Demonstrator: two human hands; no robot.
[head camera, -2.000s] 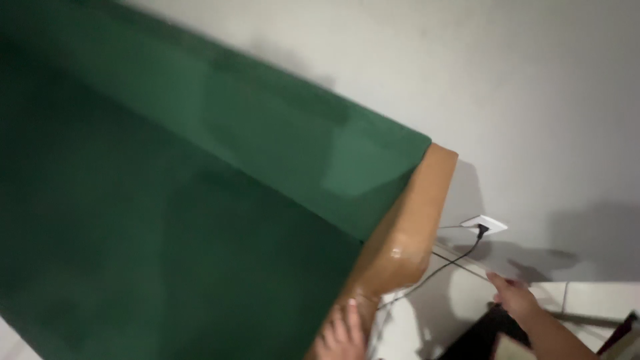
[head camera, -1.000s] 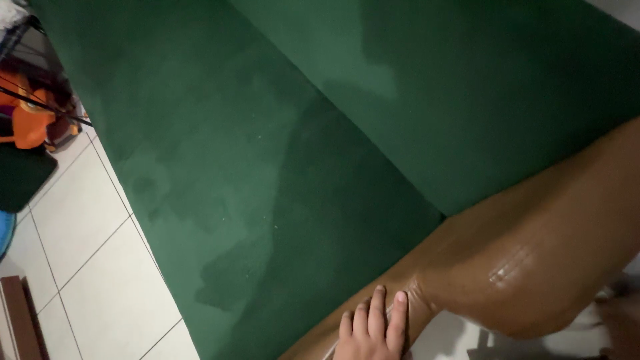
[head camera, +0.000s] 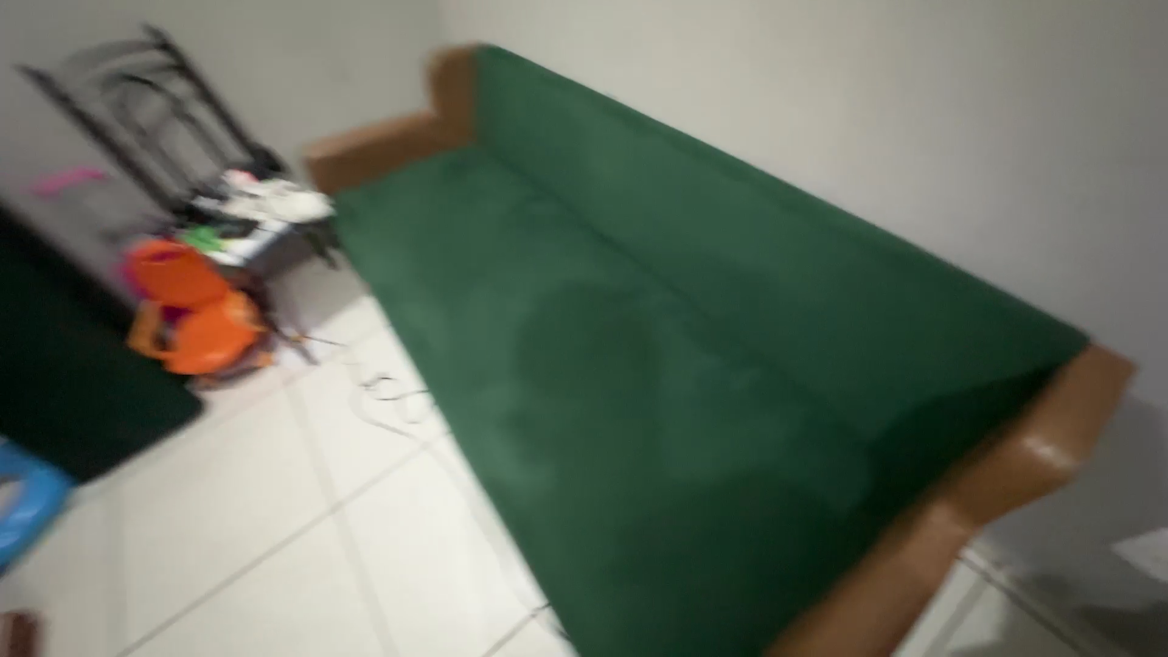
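Observation:
Neither of my hands shows in the head view at this moment. A long green upholstered sofa (head camera: 584, 365) runs diagonally through the middle, its backrest (head camera: 776, 246) against the pale wall. Its near brown armrest (head camera: 1004, 484) is at the lower right, and the far brown armrest (head camera: 383, 151) at the upper left. Shadows fall across the seat. The frame is blurred.
A dark metal-backed chair (head camera: 155, 109) with a pile of items stands at the upper left. An orange child-size chair (head camera: 210, 328) is before it, near a dark panel (head camera: 73, 356). A blue object (head camera: 32, 502) is at the left edge. A thin cable (head camera: 392, 397) lies on the tiled floor.
The view has swung to take in the whole sofa. My left hand, on the near armrest in both earlier frames, has left the view. My right hand, near the wall outlet two seconds ago, is also out of view.

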